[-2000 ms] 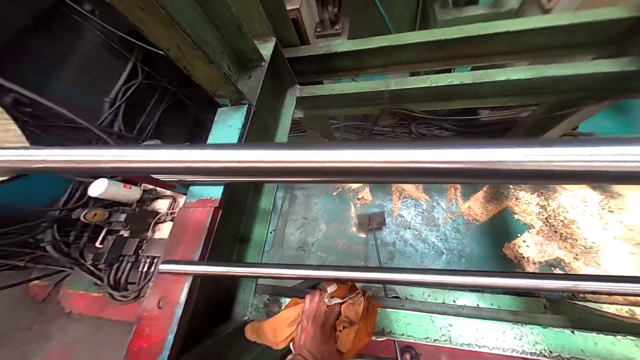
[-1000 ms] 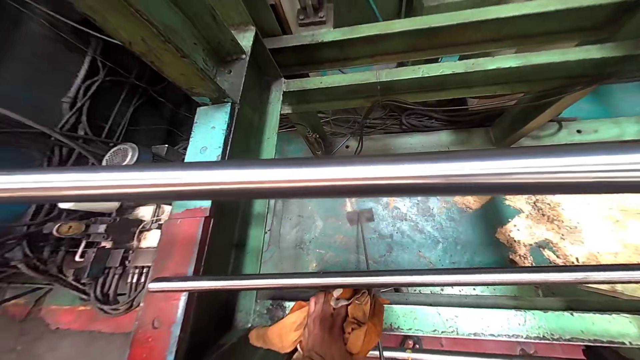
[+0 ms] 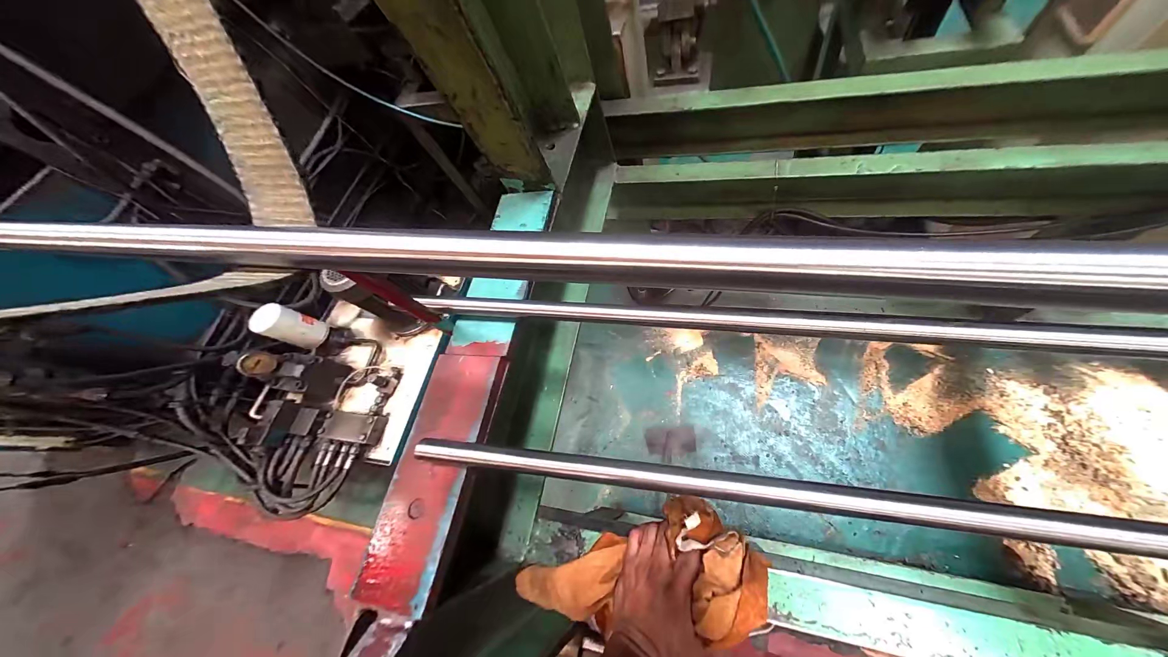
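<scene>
My right hand [image 3: 655, 584] is at the bottom centre, back of the hand up, fingers curled over a bunched orange cloth [image 3: 730, 589]. The cloth lies at the green painted beam [image 3: 876, 613], just below the near end of a thin polished metal rod [image 3: 785, 493]. Farther up, a thick polished metal bar [image 3: 730, 260] crosses the whole view, with another thin rod [image 3: 821, 327] partly beneath it. Whether the cloth touches a rod I cannot tell. My left hand is out of view.
A red and blue-green steel frame [image 3: 429, 474] stands left of centre. Beyond it are a hydraulic valve block [image 3: 315, 411] with hoses, a white cylindrical filter [image 3: 287, 326] and a woven belt [image 3: 242, 119]. Brown debris [image 3: 1077, 438] lies in the green tray at right.
The view has shifted, bringing in the woven belt and showing the middle rod more plainly. My right hand stays on the orange cloth near the thin rod.
</scene>
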